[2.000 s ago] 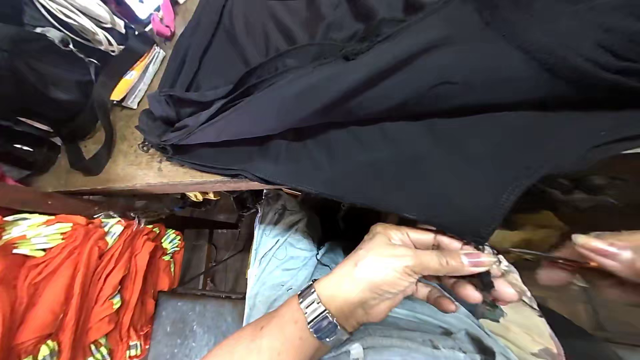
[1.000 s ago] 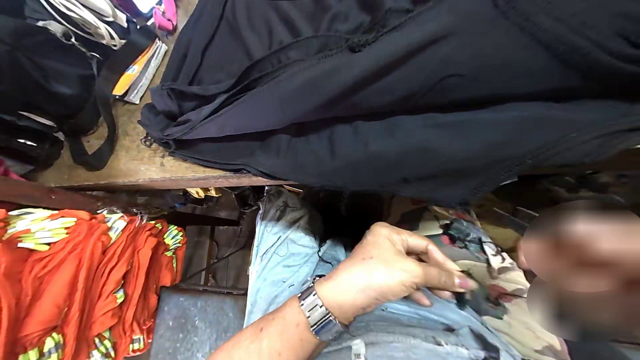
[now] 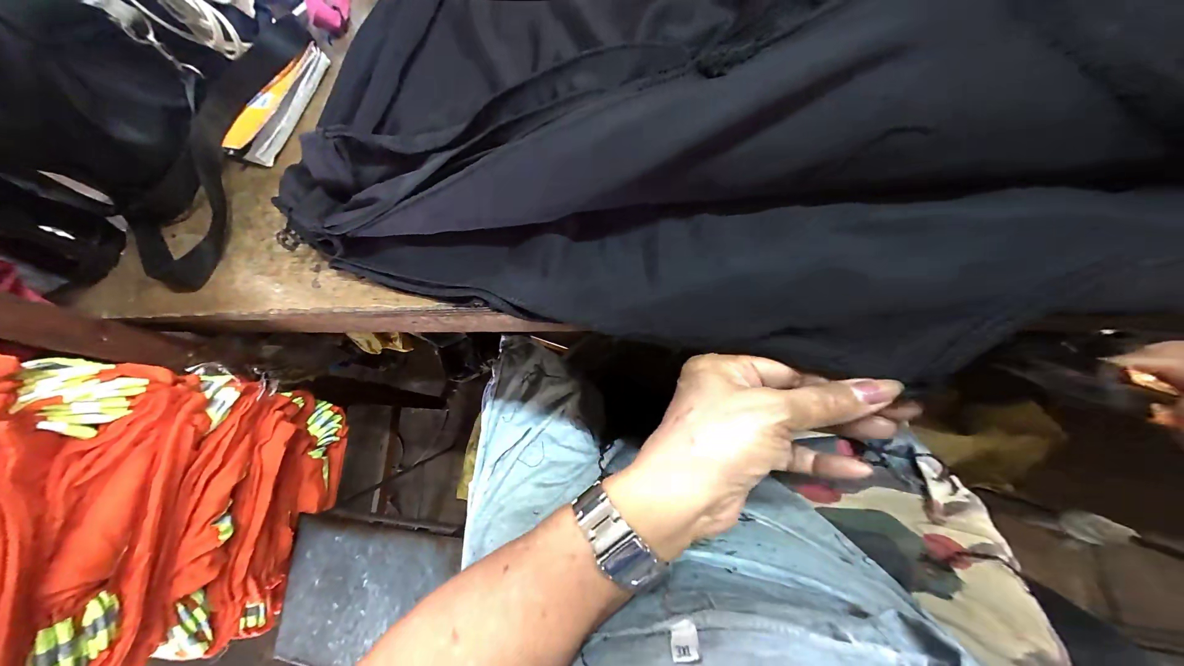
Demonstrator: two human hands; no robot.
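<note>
Black fabric (image 3: 647,213) lies in folds over the table and hangs past its front edge. My left hand (image 3: 768,416), with a metal-banded watch (image 3: 618,536) on its wrist, pinches the lower edge of this fabric between thumb and fingers, above my lap. At the far right edge of the view, partly cut off, is my right hand (image 3: 1152,370). Its fingers are bent around something small that is too unclear to name. Light blue denim (image 3: 740,592) and a camouflage-patterned cloth (image 3: 925,536) lie across my lap, below the left hand.
A black bag (image 3: 92,111) with a strap sits at the back left of the wooden table (image 3: 240,268), beside an orange and white packet (image 3: 277,106). Orange garments (image 3: 120,499) with yellow-green patches are piled at the lower left, next to a dark flat surface (image 3: 365,573).
One second ago my left hand was below the black fabric, over the camouflage cloth; now it pinches the fabric's edge. My right hand has moved out toward the right edge.
</note>
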